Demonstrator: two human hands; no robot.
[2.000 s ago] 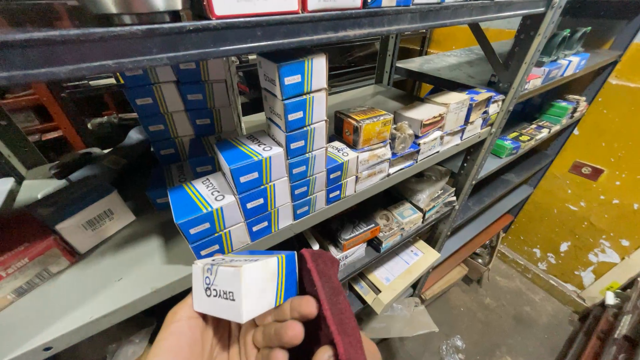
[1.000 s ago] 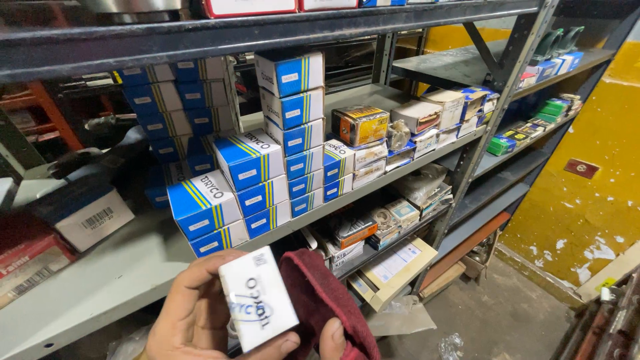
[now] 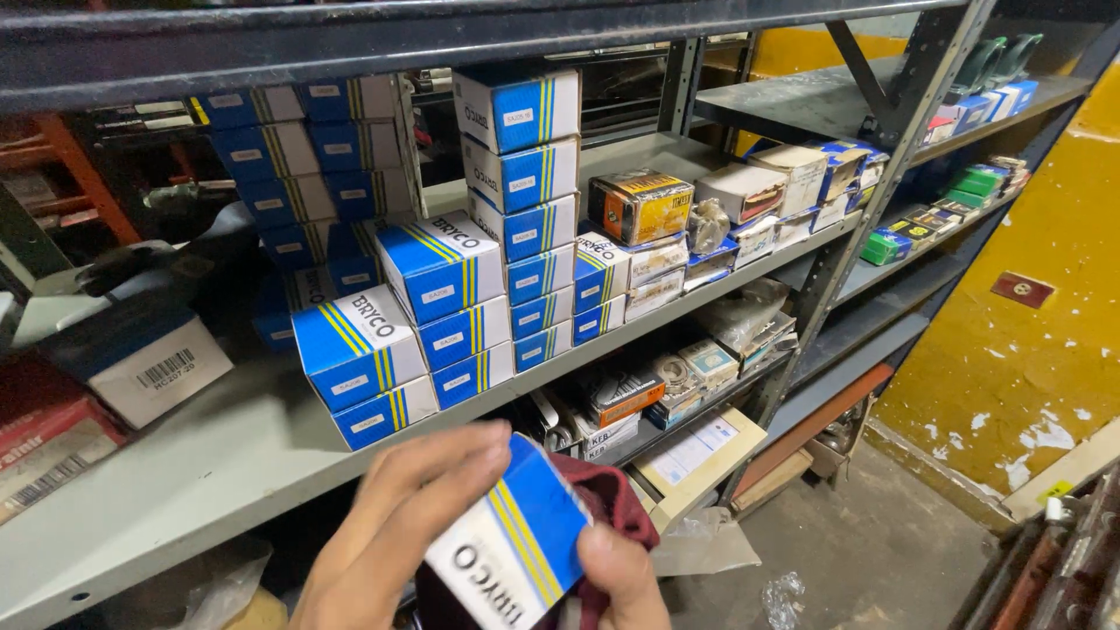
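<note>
A small blue, white and yellow Bryco cardboard box [image 3: 525,534] is held in front of the shelf. My left hand [image 3: 411,525] has its fingers along the box's left side and top edge. At the box's right edge my right hand [image 3: 623,577] presses with its thumb, the rest of that hand being mostly hidden. A dark red cloth [image 3: 612,499] is bunched behind and beside the box at my right hand. Just beyond, stacked Bryco boxes [image 3: 376,350] stand on the grey metal shelf [image 3: 262,490], with a taller column of boxes [image 3: 525,184] behind them.
An orange and black box [image 3: 643,206] and worn cartons [image 3: 744,192] stand farther along the shelf. The upper shelf's dark edge [image 3: 437,39] crosses the top. Boxes at lower left [image 3: 162,367] carry barcodes. A lower shelf holds more cartons [image 3: 621,398]. A yellow wall [image 3: 1032,350] is at right.
The box has turned in my hands: a white end faced the camera one second ago, and now a blue and yellow striped face shows. My left fingers have moved over its top edge.
</note>
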